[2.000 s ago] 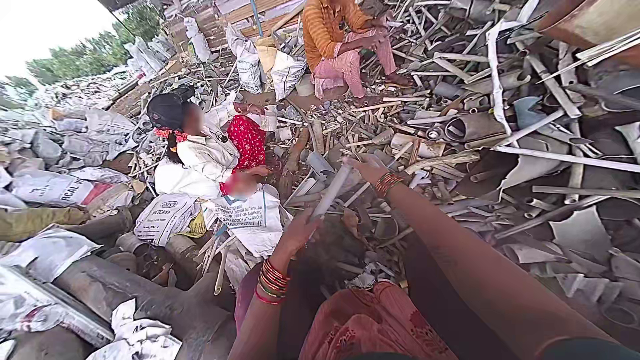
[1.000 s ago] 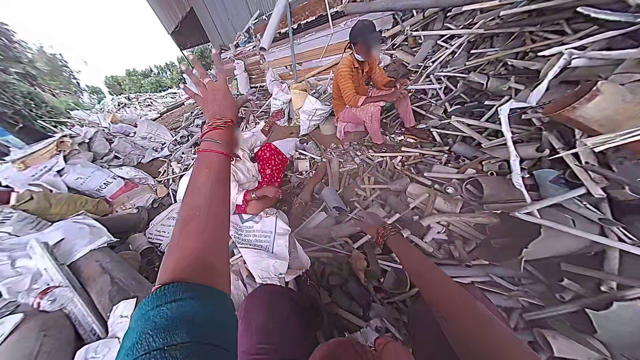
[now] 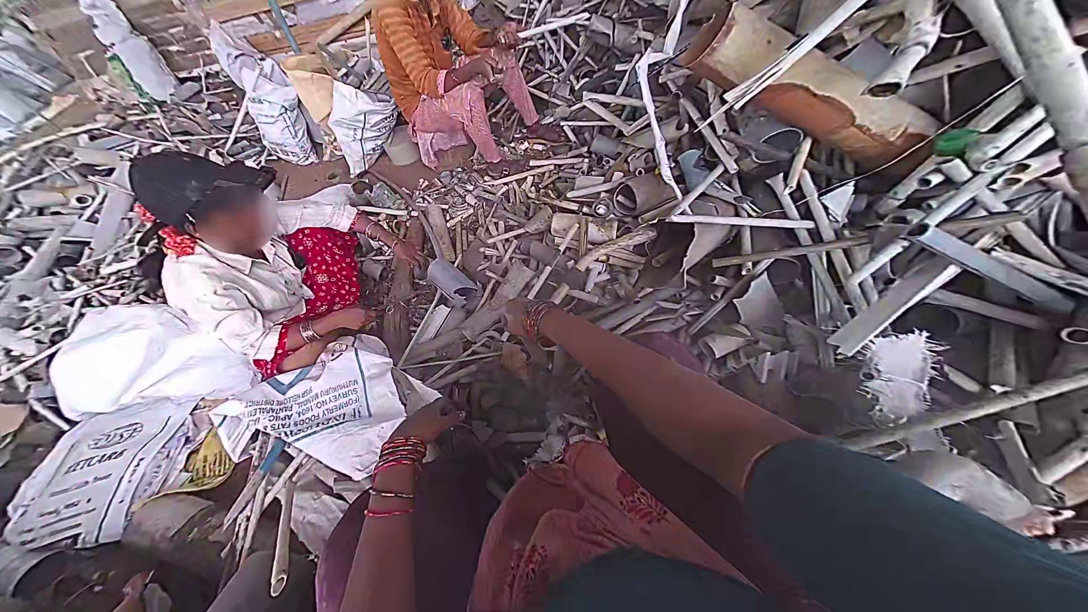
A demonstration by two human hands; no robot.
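My left hand (image 3: 432,421), with red and metal bangles at its wrist, is low over my lap beside a printed white woven sack (image 3: 327,406); nothing shows in it. My right hand (image 3: 517,316) reaches forward to the heap of broken plastic pipe pieces (image 3: 552,263), its fingers blurred and partly hidden, so what it holds or touches cannot be told. A short grey pipe section (image 3: 453,283) lies just beyond it to the left.
A person in a white shirt (image 3: 234,285) sits close at the left, another in an orange top (image 3: 416,51) sits farther back. White sacks (image 3: 361,123) stand behind them. A large brown-edged pipe (image 3: 816,93) and long pipes lie at the right; more sacks (image 3: 102,476) lie lower left.
Two seconds ago my hands had a pale pipe piece between them; it is not seen in them now. My left hand, raised high at the left one second ago, has come down near my lap.
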